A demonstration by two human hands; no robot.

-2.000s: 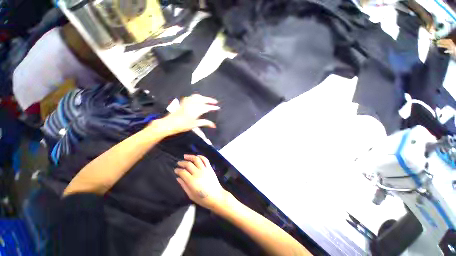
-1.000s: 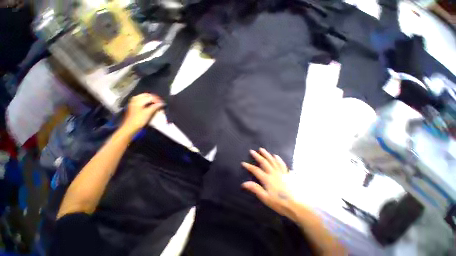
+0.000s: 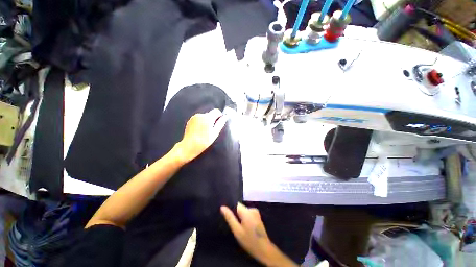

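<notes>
A black fabric panel with a curved top edge (image 3: pixel 195 96) lies on the white table left of the sewing machine head (image 3: pixel 334 78) and hangs over the near edge. My left hand (image 3: pixel 201 134) is on the panel's upper part, fingers bent and closed at its right edge, beside the needle area. My right hand (image 3: pixel 251 229) is lower, at the near table edge, over the hanging fabric, with thumb and index finger apart. The presser foot area (image 3: pixel 278 130) is right of the panel, with no fabric seen under it.
A black rectangle, perhaps a smartphone (image 3: pixel 349 151), leans below the head, with a thin dark tool (image 3: pixel 305 159) left of it and a paper tag (image 3: pixel 379 177) right. Large black pieces (image 3: pixel 120 78) and a narrow strip (image 3: pixel 48 130) lie left. Thread guide posts (image 3: pixel 313 31) stand on top.
The view has turned right to the machine. My left hand has moved from the far-left pieces to the curved panel near the needle. My right hand has moved to the near edge.
</notes>
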